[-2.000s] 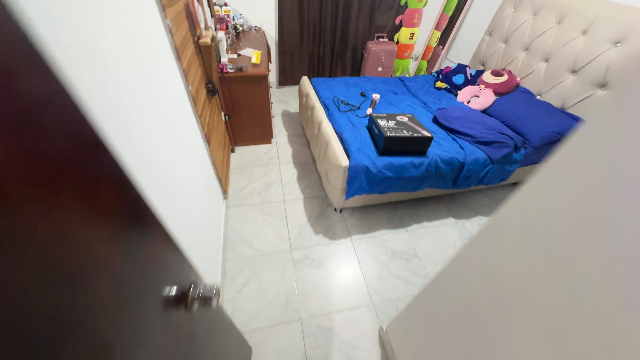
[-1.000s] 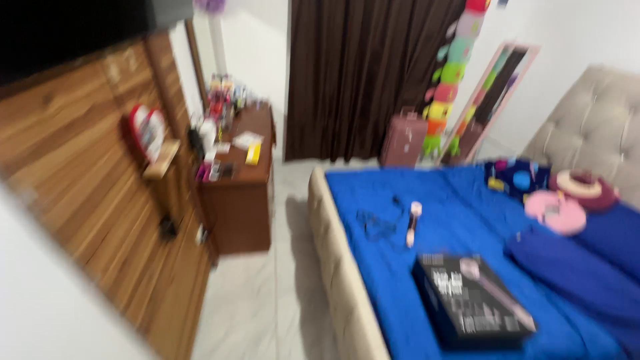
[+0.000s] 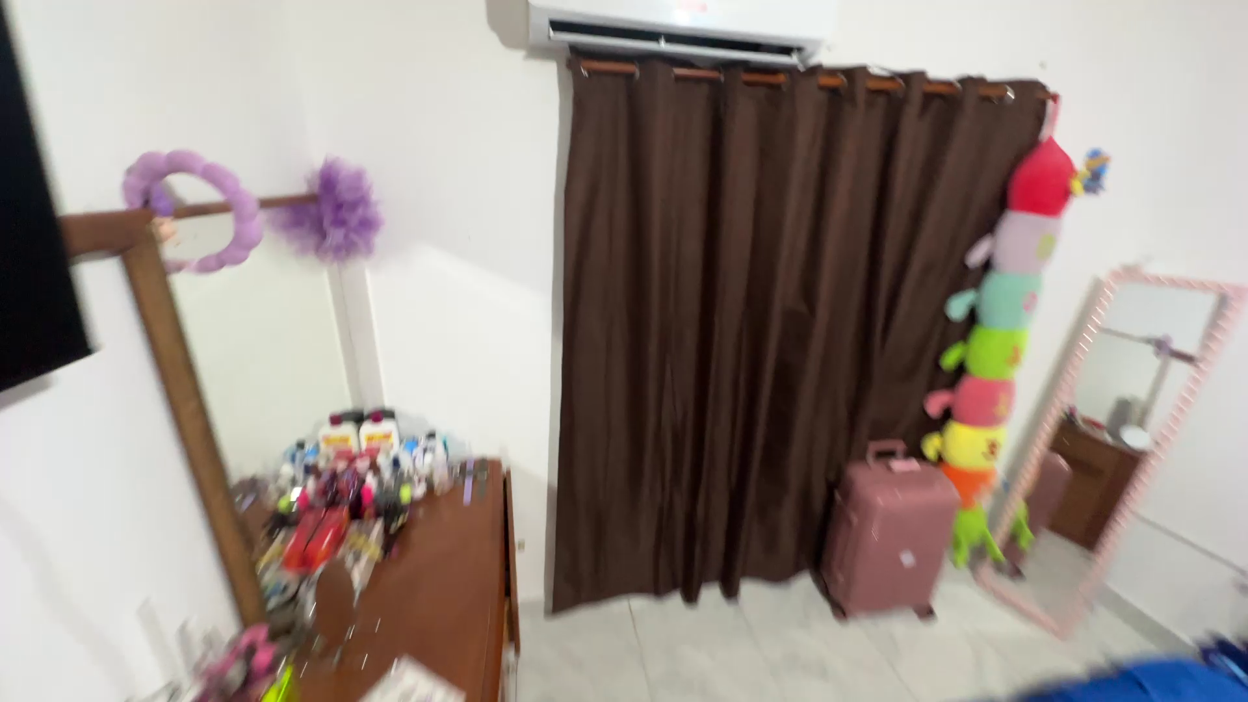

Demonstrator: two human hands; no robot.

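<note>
Neither my left hand nor my right hand shows in the head view. At the lower left stands a brown wooden dresser (image 3: pixel 444 575), crowded with bottles and small toiletries (image 3: pixel 366 478). Behind it rises a wood-framed mirror (image 3: pixel 263 331), with a purple balloon-like ring (image 3: pixel 244 224) and a purple tulle pompom (image 3: pixel 343 213) at its top. A pink hard-shell suitcase (image 3: pixel 892 536) stands upright on the floor before a dark brown curtain (image 3: pixel 741 341). Beside the suitcase hangs a long multicoloured plush caterpillar (image 3: pixel 994 351).
A pink-framed standing mirror (image 3: pixel 1092 390) leans at the right wall. The corner of a bed with a blue cover (image 3: pixel 1141 682) enters at the bottom right. Pale tiled floor (image 3: pixel 682 648) runs below the curtain. A black screen's edge (image 3: pixel 34 224) juts in at the left; an air conditioner (image 3: pixel 682 29) hangs above.
The view has moved into the room and risen toward the curtain wall. The black box and the pink-handled device on the bed, seen earlier, are out of view.
</note>
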